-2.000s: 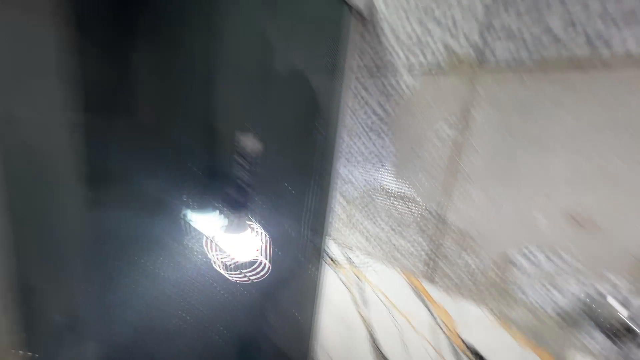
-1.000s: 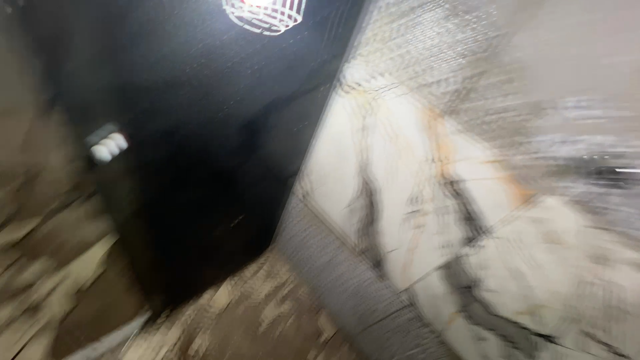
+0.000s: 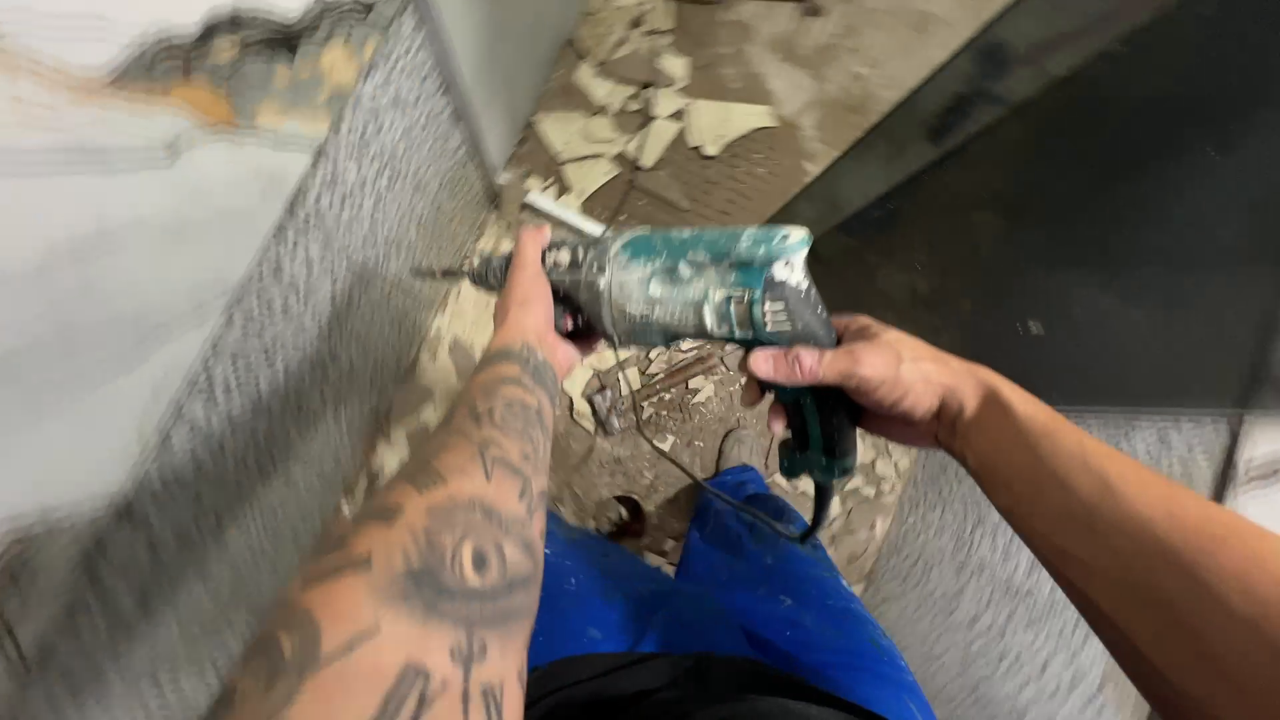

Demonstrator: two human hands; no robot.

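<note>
A teal and black rotary hammer drill (image 3: 690, 285), smeared with pale dust, lies level across the head view with its bit toward the grey textured wall at left. Around the front of the tool, just behind the chuck, is my left hand (image 3: 535, 305). My right hand (image 3: 850, 375) grips the rear handle, thumb on the near side; its trigger finger is partly hidden. From the handle's base a dark power cord (image 3: 700, 480) loops back under the tool.
Broken tile pieces (image 3: 650, 125) litter the dusty floor beneath and beyond the drill. A hammer (image 3: 650, 390) lies among the debris. A large dark panel (image 3: 1060, 220) stands at right, a grey panel edge (image 3: 500, 80) at upper left, and marble-look tile (image 3: 150, 240) covers the left wall.
The view has swung sharply from the dark glossy panel to the floor. Both my hands and the drill are now in view; neither hand shows in the earlier frames.
</note>
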